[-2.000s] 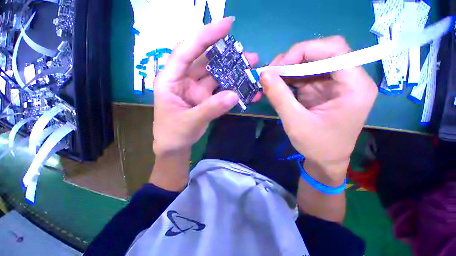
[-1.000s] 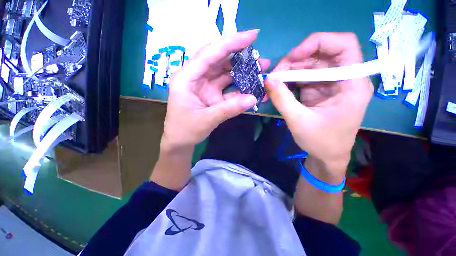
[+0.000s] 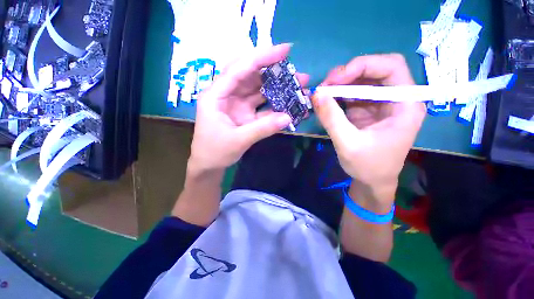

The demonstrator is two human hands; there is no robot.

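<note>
My left hand (image 3: 228,111) holds a dark, speckled circuit board (image 3: 284,93) by its edges, tilted above the front of the green bench. My right hand (image 3: 375,117) pinches a white ribbon cable (image 3: 410,92) near its blue left end, at the board's right edge. The cable's other blue end sticks out to the right past the hand. The socket is too small to see, and I cannot tell whether the cable end is inside it. A blue band (image 3: 369,211) is around my right wrist.
A larger cable pile (image 3: 205,35) lies on the green bench (image 3: 351,29) behind my left hand. A smaller pile (image 3: 451,58) lies at right. The left tray (image 3: 126,76) holds boards with cables; the right tray (image 3: 515,140) is cut off. A cardboard box (image 3: 102,201) and a person's magenta sleeve (image 3: 492,257) show below.
The board and both hands first shifted, and the board's face turned. Now the board faces the camera more again, and the cable's free end points right, lower than at first.
</note>
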